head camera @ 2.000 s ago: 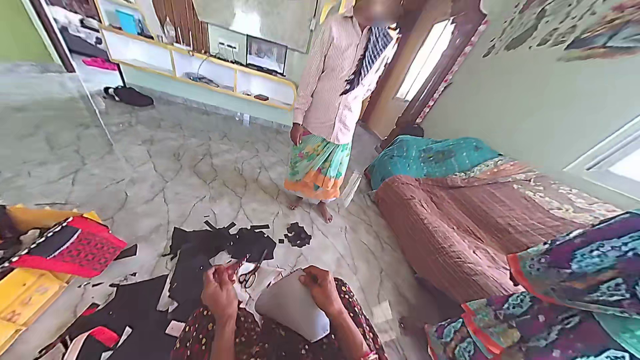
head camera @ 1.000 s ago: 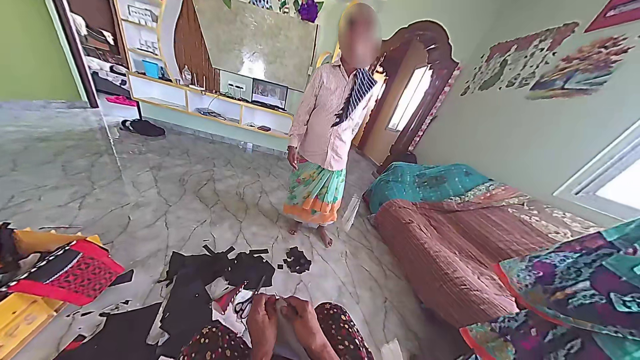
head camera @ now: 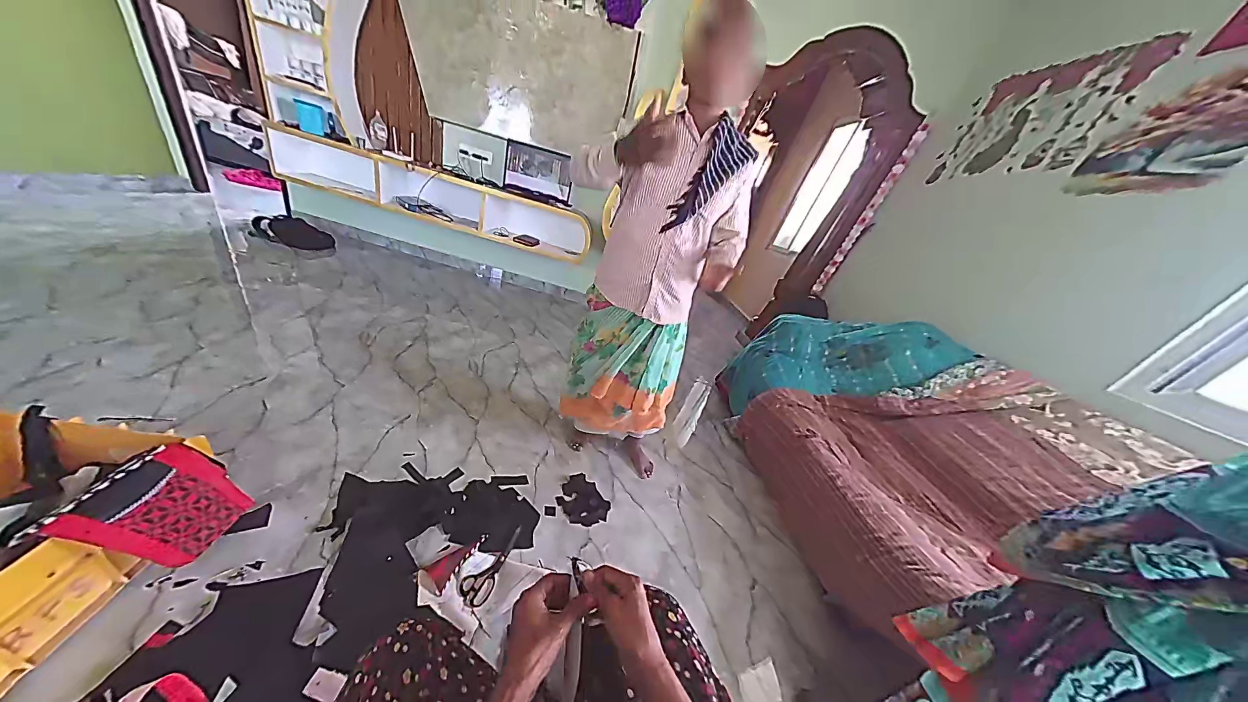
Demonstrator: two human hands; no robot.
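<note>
Low at the centre, my left hand (head camera: 548, 616) and my right hand (head camera: 616, 606) meet over my lap, fingers pinched together on a pale grey piece of material (head camera: 573, 648). A small dark item shows at the fingertips; what it is cannot be made out. Just left of my left hand, a pair of scissors (head camera: 480, 585) with dark handles lies on white scraps. Black fabric pieces (head camera: 375, 575) spread beyond and to the left, with a small heap of black scraps (head camera: 583, 499) ahead of my hands.
A person (head camera: 658, 224) stands ahead, one arm raised. To the right is a bed or couch with a brown cover (head camera: 877, 487), and patterned cloth (head camera: 1102, 595) nearer. A red and black cloth item (head camera: 161, 502) rests on a yellow container (head camera: 63, 595) at left. Wall shelves (head camera: 429, 200) stand behind.
My hands were apart two seconds ago, the right one on the broad grey piece; they have since come together. The standing person has raised an arm. The view has tilted up.
</note>
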